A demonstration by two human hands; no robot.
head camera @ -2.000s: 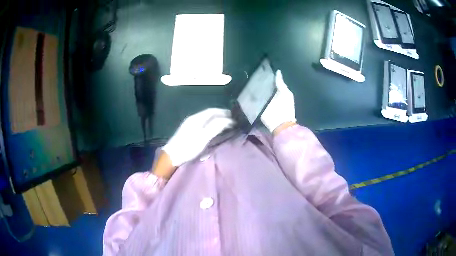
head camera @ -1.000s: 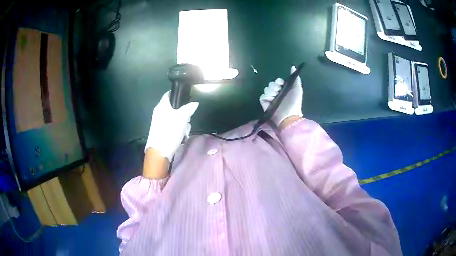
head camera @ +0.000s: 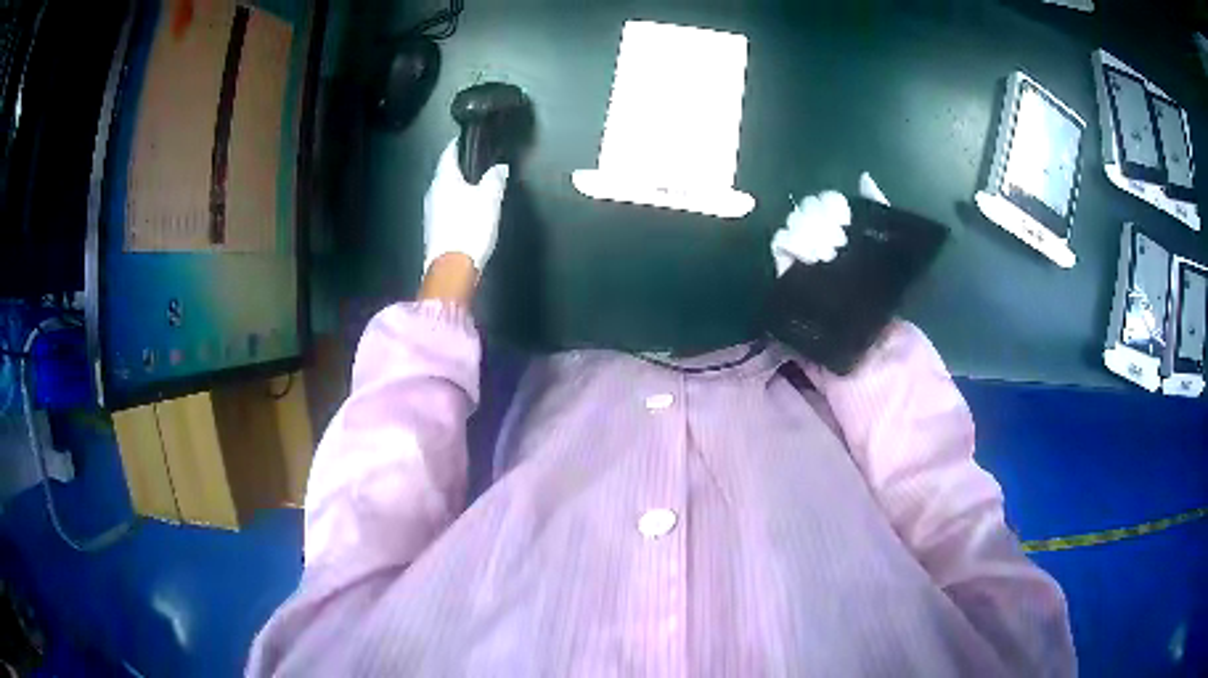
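Observation:
My gloved left hand (head camera: 461,212) is closed around the handle of a black barcode scanner (head camera: 490,117) at the left of the bench, with the rounded head pointing away from me. My gloved right hand (head camera: 813,233) holds an e-reader (head camera: 868,285) at the right, its black back facing up and tilted. The back covers part of the hand. A white carrier tray (head camera: 676,113), with no device on it, lies between and beyond my hands. A thin black cord (head camera: 702,360) crosses the bench edge near my smock.
A monitor (head camera: 219,199) stands at the left, with a mouse (head camera: 408,82) beside it and tan boxes (head camera: 199,457) below. Trays with e-readers lie at the right, one nearer (head camera: 1039,166), others at the far right (head camera: 1150,139). The blue floor (head camera: 1047,457) shows below.
My left hand has taken hold of the scanner, then moved it left, away from the white tray. My right hand has turned the e-reader from screen side to back side. The view has shifted left.

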